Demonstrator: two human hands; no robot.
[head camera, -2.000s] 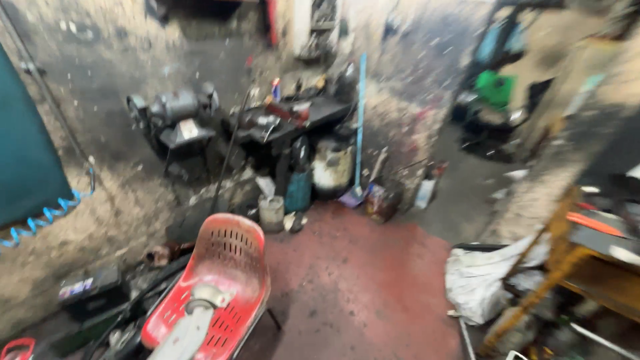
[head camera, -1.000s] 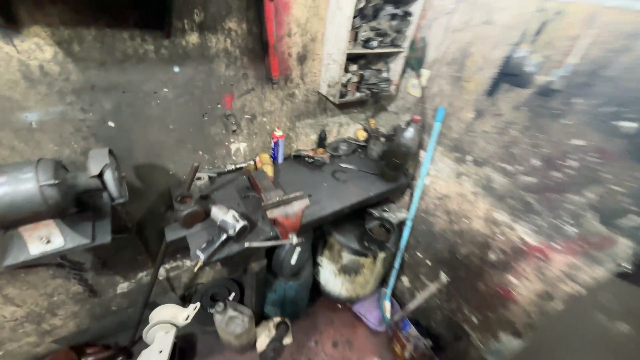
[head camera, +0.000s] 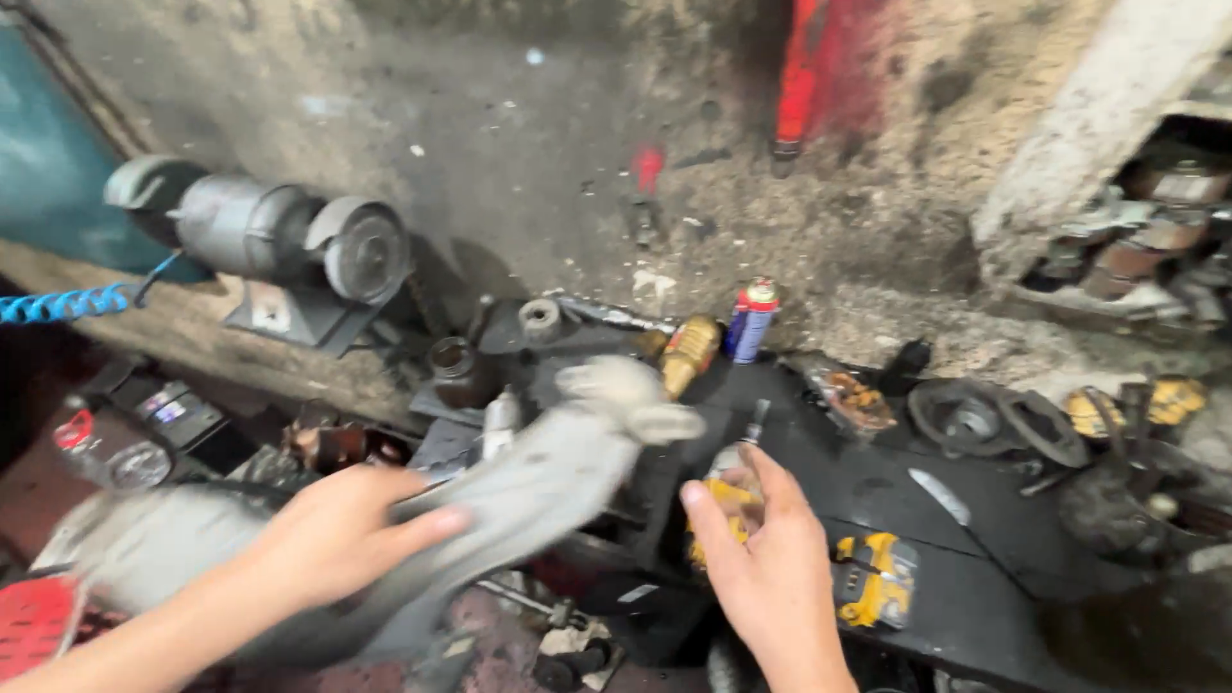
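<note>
A large pale grey metal part (head camera: 549, 472), blurred and shaped like a vehicle suspension arm, spans the lower left of the head view. My left hand (head camera: 356, 534) lies against it, fingers hidden behind its edge; how firmly it grips cannot be told. Fingers curled and apart, my right hand (head camera: 765, 558) is over the dark workbench (head camera: 924, 549), at a yellow and black power tool (head camera: 727, 510). Whether it grips that tool is unclear. A yellow battery pack (head camera: 878, 579) rests on the bench to the right of this hand.
A bench grinder (head camera: 279, 231) stands at the left, near a coiled blue hose (head camera: 67, 306). Along the bench's back are a spray can (head camera: 752, 320), a yellow-brown bottle (head camera: 691, 354) and round metal parts (head camera: 972, 419). A red chair (head camera: 38, 621) shows at lower left.
The view has come much closer to the workbench. Both hands now show, which neither earlier frame shows. The pale metal part, low in the earlier frames, now reaches over the bench's left side.
</note>
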